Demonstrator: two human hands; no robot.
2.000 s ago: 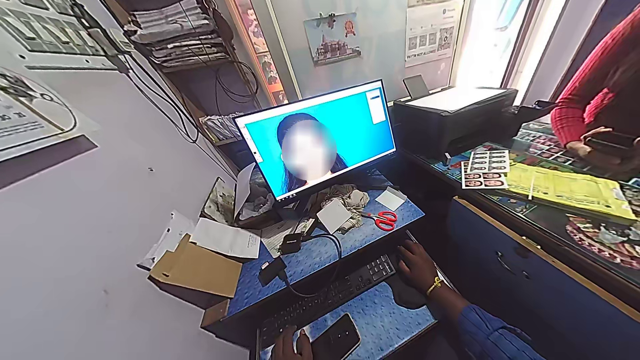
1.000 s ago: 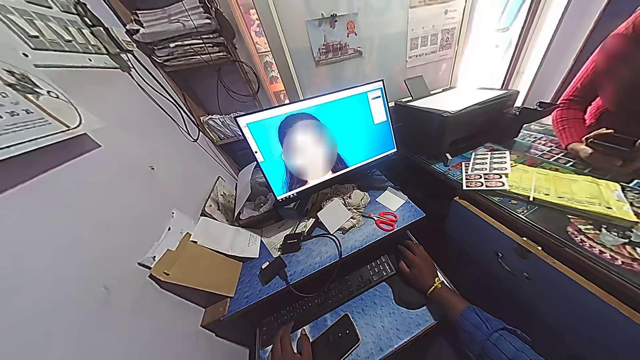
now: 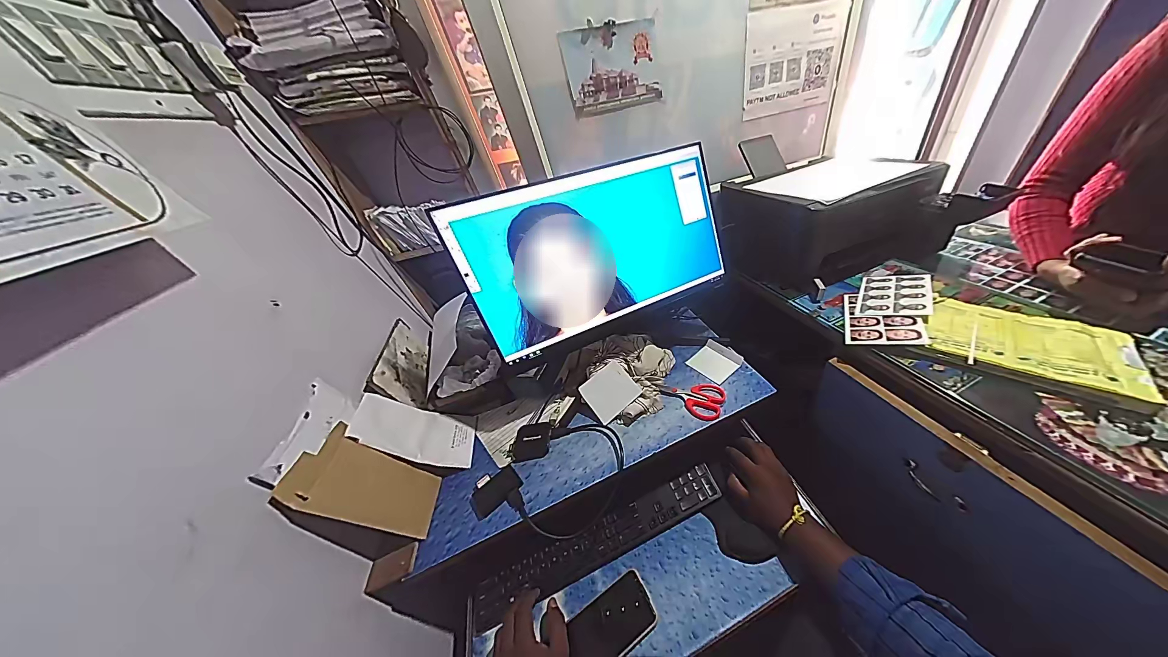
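Note:
A monitor [image 3: 584, 255] shows a portrait on a bright blue background, its face blurred. In front of it, on a lower shelf, lies a black keyboard [image 3: 630, 520]. My right hand [image 3: 759, 484], with a yellow band at the wrist, rests at the keyboard's right end, over a dark mouse pad [image 3: 741, 537]; whether a mouse is under it is hidden. My left hand [image 3: 534, 630] is at the keyboard's lower left, fingers apart, beside a black smartphone [image 3: 613, 617]. Red-handled scissors [image 3: 704, 401] and black adapters with a cable [image 3: 532, 442] lie on the blue desk top.
Behind right stands a black printer [image 3: 835, 219]. On the glass counter are photo sheets [image 3: 892, 308] and a yellow packet [image 3: 1040, 347]. A person in a red sleeve [image 3: 1086, 164] holds a phone there. Cardboard [image 3: 365, 484] and papers overhang the desk's left side.

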